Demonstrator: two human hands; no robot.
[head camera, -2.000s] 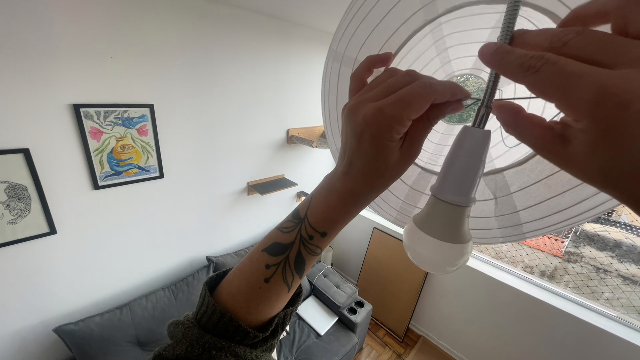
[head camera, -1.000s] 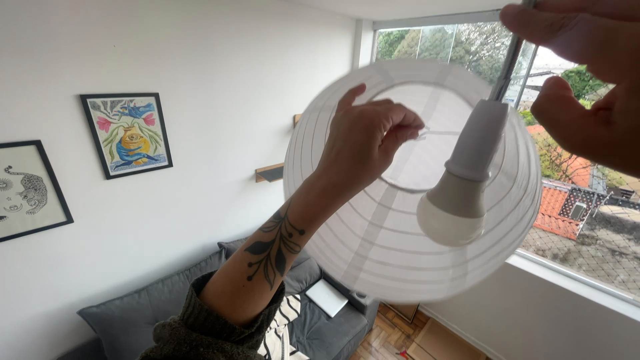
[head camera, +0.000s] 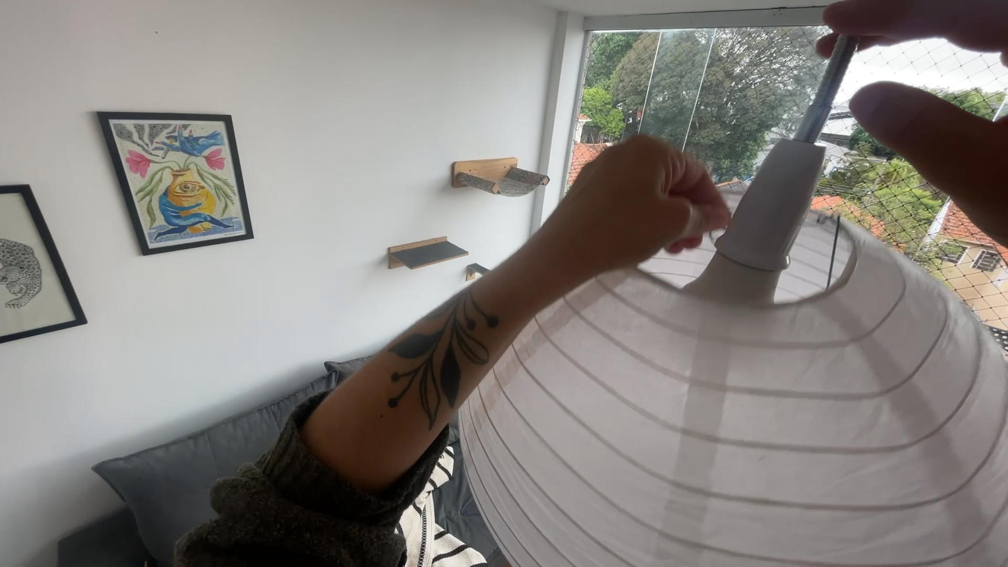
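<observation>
A round white paper lantern shade (head camera: 732, 417) with wire ribs fills the lower right. My left hand (head camera: 657, 201) pinches the thin wire frame at its top opening, just left of the lamp socket. The white lamp socket (head camera: 776, 209) hangs in that opening; the bulb's upper part (head camera: 732, 279) shows beneath it, and the rest is hidden by the shade. Above the socket runs a grey cord or rod (head camera: 827, 87). At the top right, my right hand (head camera: 929, 87) has its fingertips at the rod's upper end, the thumb apart from it; its grip is partly out of view.
A netted window (head camera: 693, 87) lies behind the lamp. On the white wall are a wooden shelf with a fabric sling (head camera: 500, 175), a flat shelf (head camera: 429, 253) and a framed colourful picture (head camera: 177, 181). Below stands a grey sofa (head camera: 213, 441) with a striped cloth (head camera: 429, 524).
The shade has come up around the bulb, which hung in front of it one second ago. My left hand has moved close beside the socket. The right hand stays high on the rod.
</observation>
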